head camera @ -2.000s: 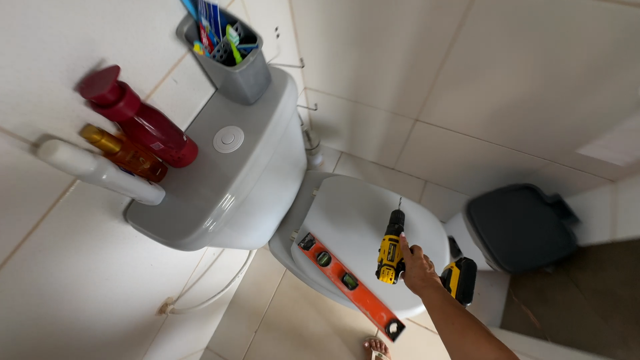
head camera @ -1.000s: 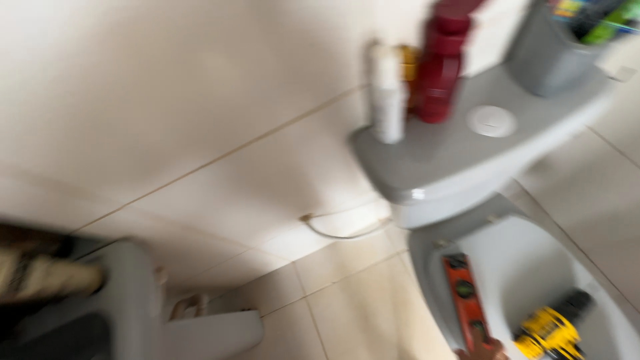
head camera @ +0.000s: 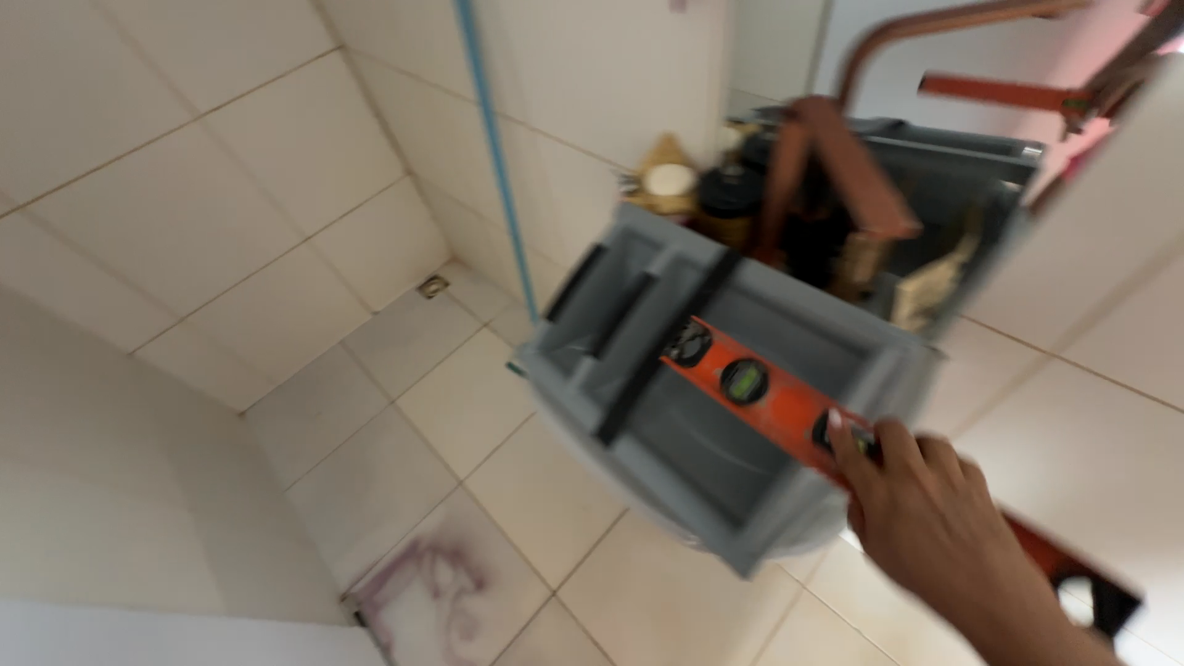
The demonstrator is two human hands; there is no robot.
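My right hand (head camera: 925,509) comes in from the lower right, its fingers closed around an orange spirit level (head camera: 768,398) with a green vial. The level slants across a grey plastic organizer tray (head camera: 832,324) of a tool box, its far end beside a black strap (head camera: 666,351). Whether the level touches the tray is hard to tell. Its near end sticks out past my wrist at the lower right. My left hand is out of view.
Behind the tray, the grey tool box (head camera: 962,148) holds blurred tools and containers. A reddish-brown bent metal bar (head camera: 860,176) rises from it. A blue pole (head camera: 490,139) leans by the tiled wall. A floor drain (head camera: 433,287) lies in the corner.
The view has swung from the toilet to the tool box. The level, lying on the toilet lid two seconds ago, is now in my right hand. The yellow drill, earlier held over the toilet lid, is out of view.
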